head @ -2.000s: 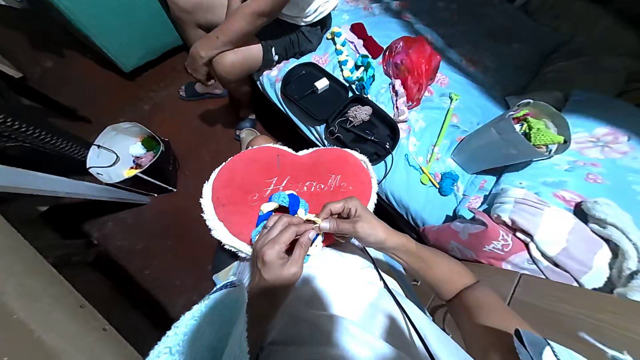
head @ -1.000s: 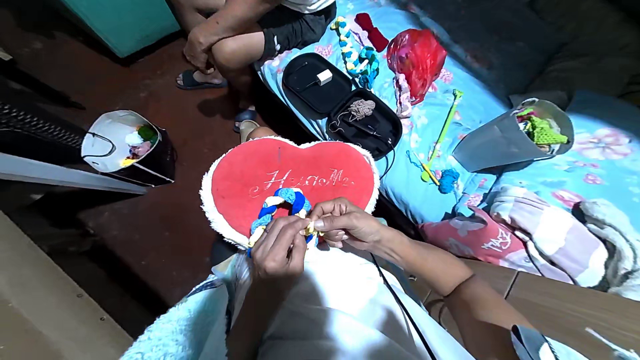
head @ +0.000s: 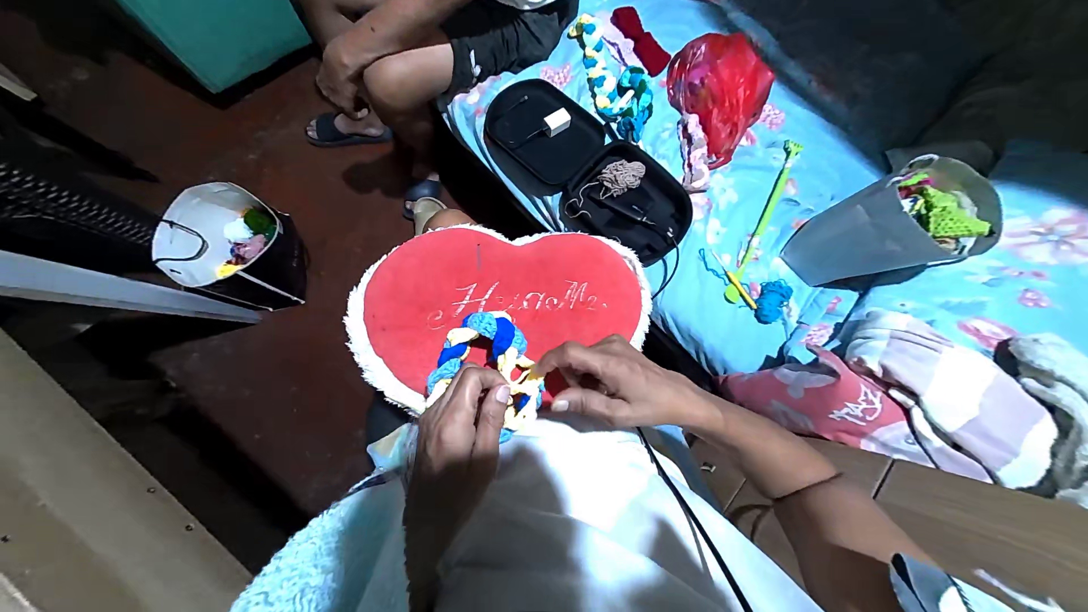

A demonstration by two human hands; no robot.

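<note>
A braided ring of blue, light blue and cream crocheted strips [head: 482, 325] lies against a red heart-shaped cushion [head: 408, 289] with white fluffy trim on my lap. My left hand [head: 463, 416] pinches the ring's lower part between thumb and fingers. Beside it on the right, my right hand [head: 608, 382] has its thumb and forefinger apart at the cream strands, its fingertips close to or touching them. Whether it grips a strand cannot be told. The cushion bears stitched lettering.
On the flowered bed lie an unzipped black case [head: 544, 157], a red plastic bag [head: 722, 93], another braided piece [head: 599, 72], blue yarn [head: 772, 301] and a grey bin [head: 841, 229] of crochet pieces. A white-lined bin [head: 183, 225] stands at left. A seated person's knee [head: 412, 76] is beyond.
My right hand has drawn back a little to the right from my left, and its thumb and forefinger have spread. More of the cream strands shows between my hands.
</note>
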